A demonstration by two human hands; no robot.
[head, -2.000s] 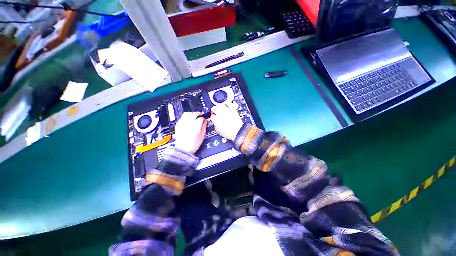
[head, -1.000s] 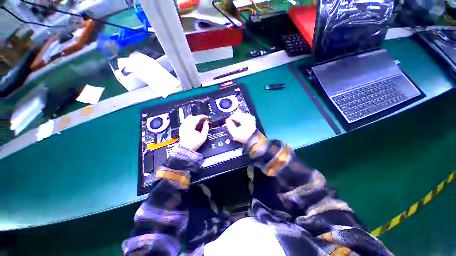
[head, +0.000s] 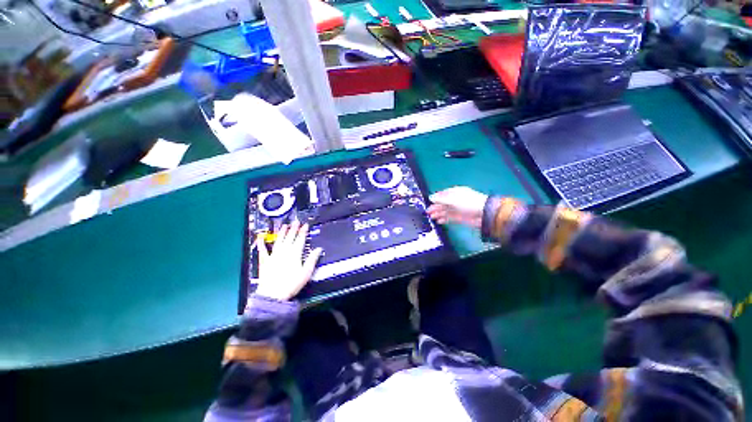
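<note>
An open laptop underside [head: 338, 222] lies on a black mat on the green bench, its internals bare. Two round fans [head: 383, 175] sit at its upper corners, and a long black battery [head: 363, 235] with white print runs along its front part. My left hand [head: 284, 257] lies flat with fingers spread on the laptop's left front part, partly covering an orange strip [head: 268, 238]. My right hand [head: 458, 206] is at the laptop's right edge, fingertips near or on it; whether it pinches the edge or anything small cannot be made out.
A second laptop [head: 610, 157] stands open at the right, its screen under shiny film. A dark USB stick [head: 459, 153] lies on the bench between them. A pale post [head: 303, 74] rises from the rail [head: 206, 165] behind. More dark equipment [head: 726, 103] lies far right.
Both hands have left the middle of the internals. My left hand has moved left and down and opened flat; my right hand has moved right to the laptop's edge. The camera view has shifted.
</note>
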